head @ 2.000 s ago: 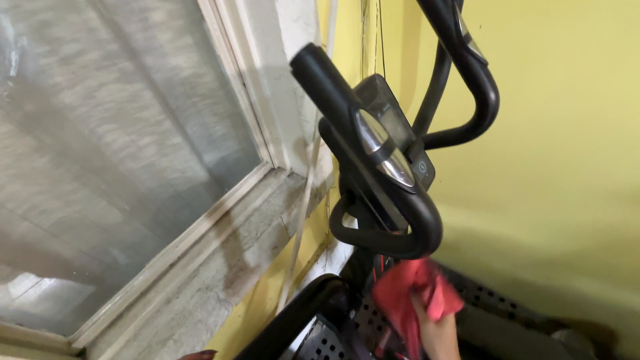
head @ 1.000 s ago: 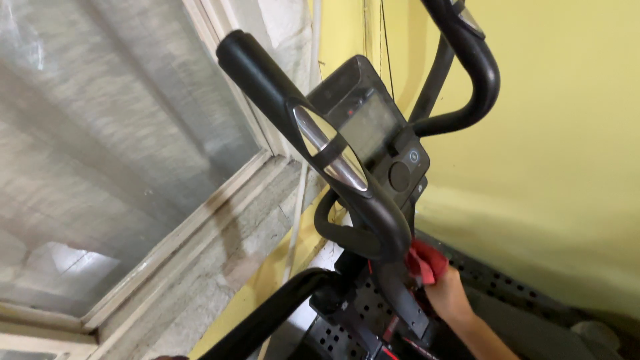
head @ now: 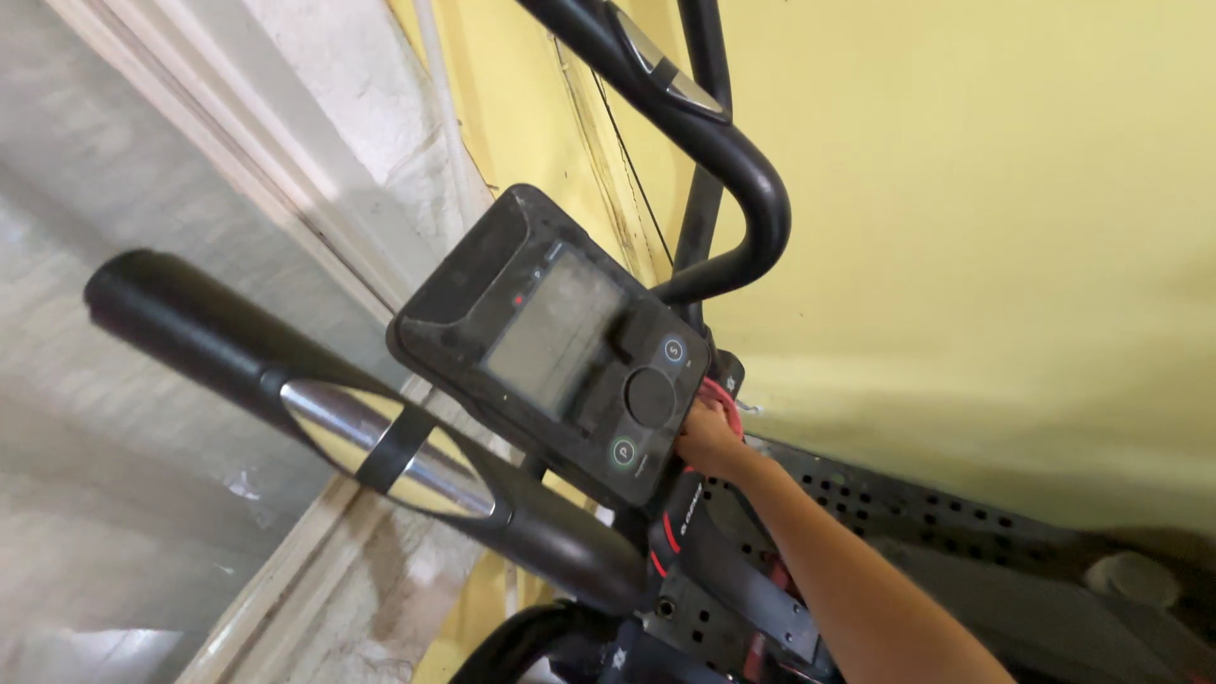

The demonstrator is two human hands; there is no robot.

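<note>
My right hand [head: 711, 439] is closed on a red cloth [head: 724, 404], at the lower right edge of the console [head: 560, 332] of an exercise machine. Most of the cloth and my fingertips are hidden behind the console. The console has a grey display, a round knob [head: 651, 397] and two lit-ring buttons. A black handlebar with metal pulse sensors [head: 389, 446] runs at the left, and a second curved handlebar [head: 760, 190] rises at the upper right. My left hand is out of view.
A yellow wall [head: 969, 247] stands close on the right, and a window with a worn frame [head: 275, 570] on the left. A black perforated metal panel [head: 883, 503] lies low behind my forearm. Another black curved bar [head: 541, 632] is at the bottom.
The view has moved nearer to the console. My right hand with the red cloth has gone from low beside the post up to the console's lower edge.
</note>
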